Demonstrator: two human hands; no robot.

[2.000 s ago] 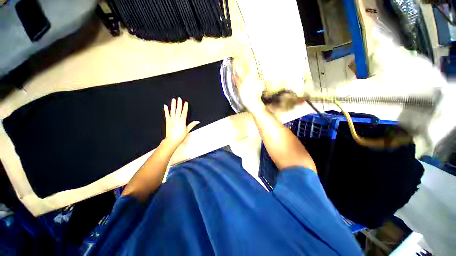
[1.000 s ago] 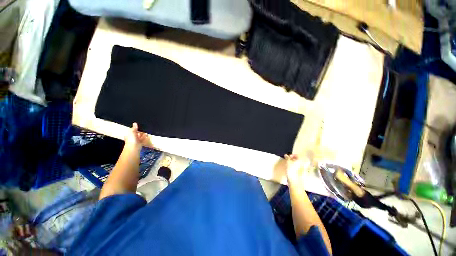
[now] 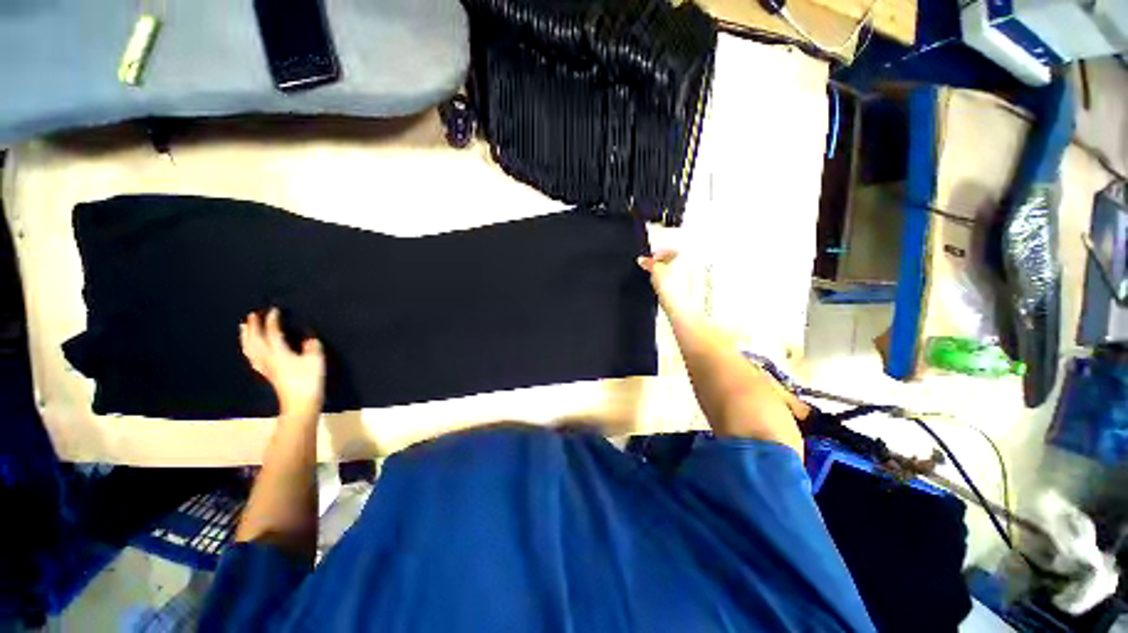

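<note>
Black trousers (image 3: 470,303) lie flat on the beige pressing table (image 3: 742,223), wide end at left, hem at right. My left hand (image 3: 285,361) rests on the cloth near its lower left part, fingers spread. My right hand (image 3: 659,263) is at the upper right of the hem; its fingers touch the edge, and whether they pinch it is hard to tell. The steam iron (image 3: 779,377) is at the table's right front, mostly hidden behind my right forearm.
A black ridged bundle (image 3: 588,124) lies at the far edge. A grey sleeve board (image 3: 384,62) holds a mobile phone (image 3: 297,43) and a pale marker or chalk (image 3: 139,50). A garment pile (image 3: 897,544) sits in a blue crate at lower right. A green bottle (image 3: 975,357) is at right.
The trousers now show a wider leg and hem. My left hand has moved from the front edge onto the cloth. My right hand has moved from the hem's near corner towards its far corner.
</note>
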